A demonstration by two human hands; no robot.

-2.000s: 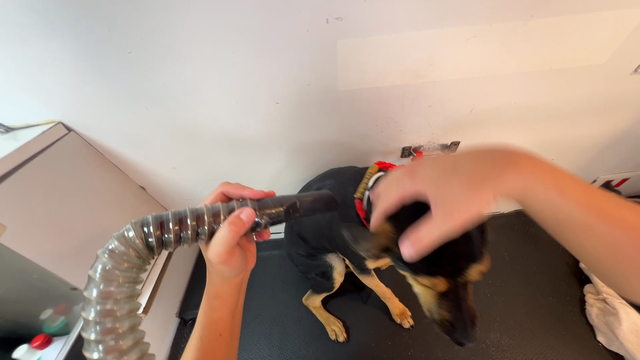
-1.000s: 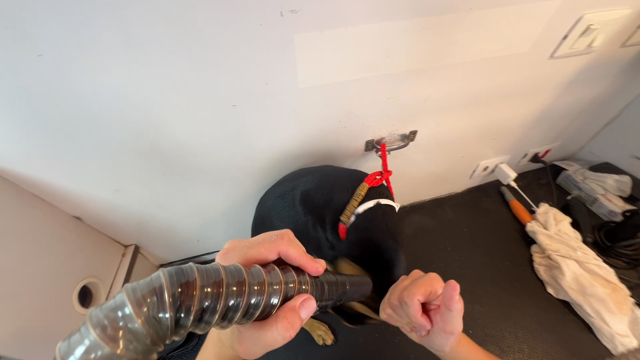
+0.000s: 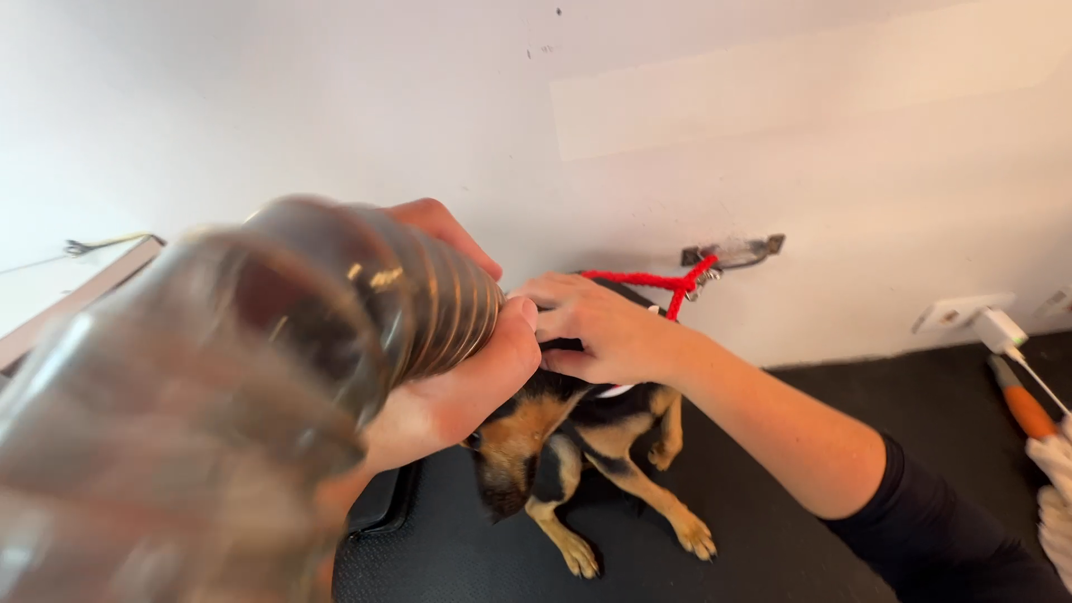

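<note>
My left hand (image 3: 452,385) is closed around a clear ribbed hose (image 3: 335,293), whose near part is large and blurred at the lower left. The hose's far end is hidden behind my hands. My right hand (image 3: 599,331) touches the head or neck of a black and tan dog (image 3: 523,431), its fingers bent beside my left thumb; whether they grip anything I cannot tell. The dog sits on a black mat, muzzle pointing down. A red rope (image 3: 636,278) runs from its neck area to a metal wall bracket (image 3: 737,251).
A white plug (image 3: 998,331) with a cable sits in a wall socket at the right. Below it lie an orange-handled tool (image 3: 1026,409) and a pale cloth (image 3: 1055,469) on the black mat (image 3: 804,452). A pale cabinet (image 3: 67,301) stands at the left.
The hose looms nearer the camera. My right hand, a curled fist in front of the dog a second ago, now lies at its head or neck. The dog's face has come into view.
</note>
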